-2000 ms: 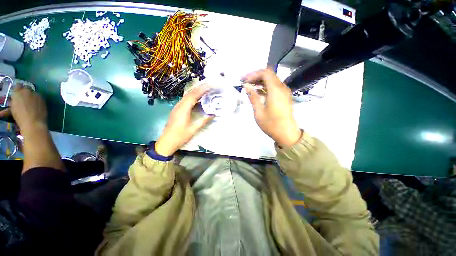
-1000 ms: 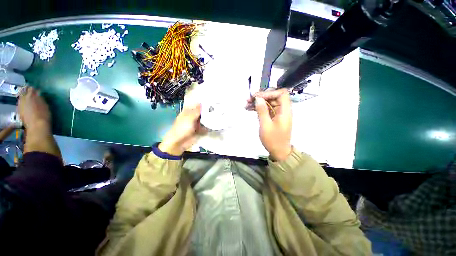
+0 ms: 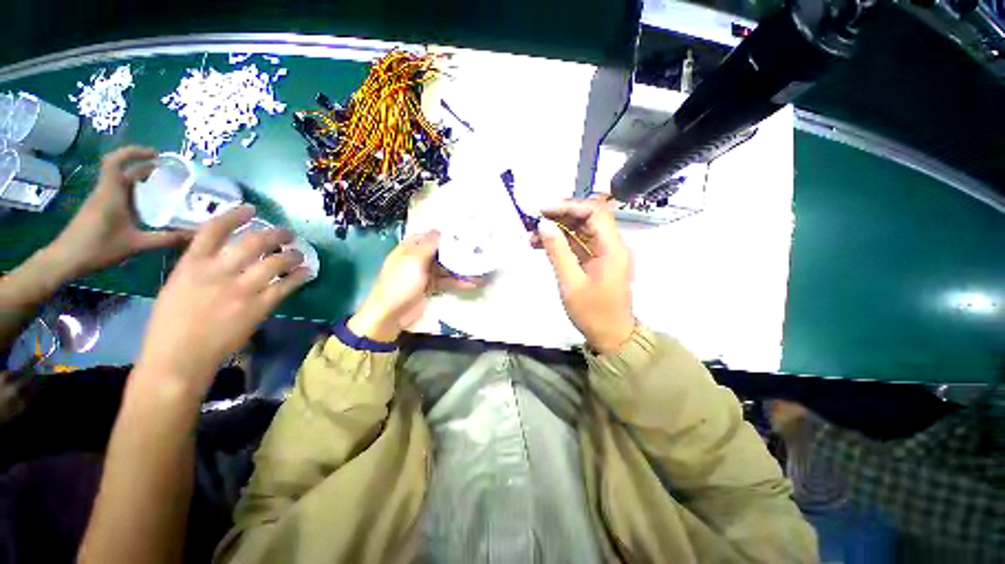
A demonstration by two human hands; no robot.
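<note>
My left hand [image 3: 403,289] holds a white plastic housing [image 3: 467,247] by its left side, over the white work sheet [image 3: 518,105]. The housing's round opening faces up. My right hand [image 3: 592,270] pinches a thin wired component [image 3: 514,195] just right of the housing. Its dark end points up and left, clear of the housing, and an orange-yellow wire shows at my fingers. The tangled bundle of wire leads [image 3: 380,143] lies just beyond my left hand.
The black electric screwdriver [image 3: 727,99] slants in from the upper right, before the pale screw feeder [image 3: 658,116]. Small white plastic pieces [image 3: 224,101] lie in piles at left. Another person's hands [image 3: 204,292] hold housings on the green bench [image 3: 882,264]; more housings [image 3: 39,121] stand far left.
The wired component has moved left and now tilts towards the housing. My left hand stays on the housing. The other person's hands have come in to the housings left of the bundle.
</note>
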